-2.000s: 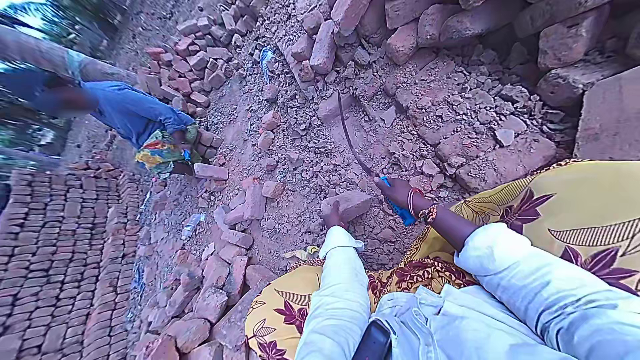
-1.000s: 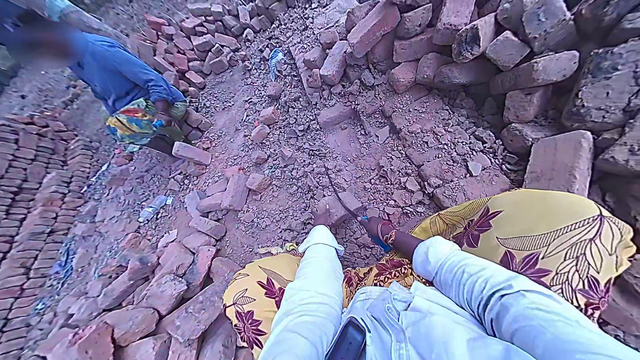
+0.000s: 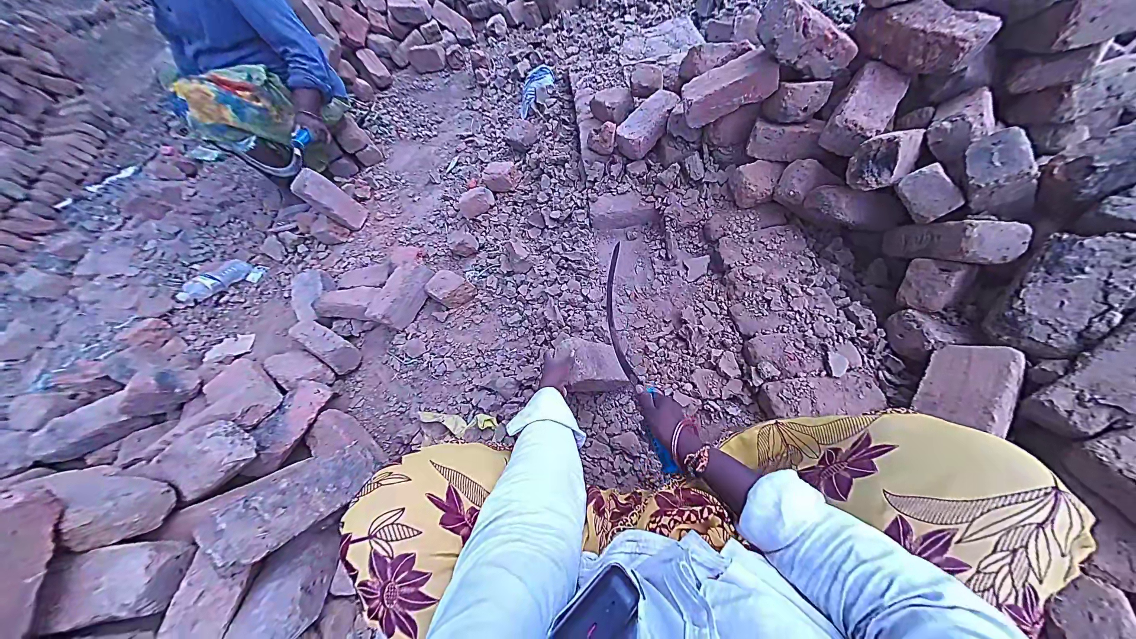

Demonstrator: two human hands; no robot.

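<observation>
A reddish brick (image 3: 596, 366) lies on the rubble in front of me, with my left hand (image 3: 556, 367) gripping its left end. My right hand (image 3: 664, 417) is closed around the blue handle of a long, thin curved blade (image 3: 611, 311), which looks like a sickle. The blade points away from me and passes close by the brick's right end; whether they touch I cannot tell. Broken clay and brick crumbs (image 3: 532, 302) surround both hands. Patterned yellow cloth (image 3: 932, 479) covers my knees on both sides, and a phone (image 3: 599, 608) rests at my waist.
Stacked bricks (image 3: 932, 177) rise at the right. Loose bricks and slabs (image 3: 266, 506) cover the lower left. At the upper left a co-worker (image 3: 257, 80) bends with a blue-handled tool beside a brick (image 3: 328, 199). A plastic bottle (image 3: 215, 280) lies at the left.
The blade has swung from leaning over the rubble, its tip now pointing away from me beyond the brick. My left hand has stayed at the brick. The view has shifted.
</observation>
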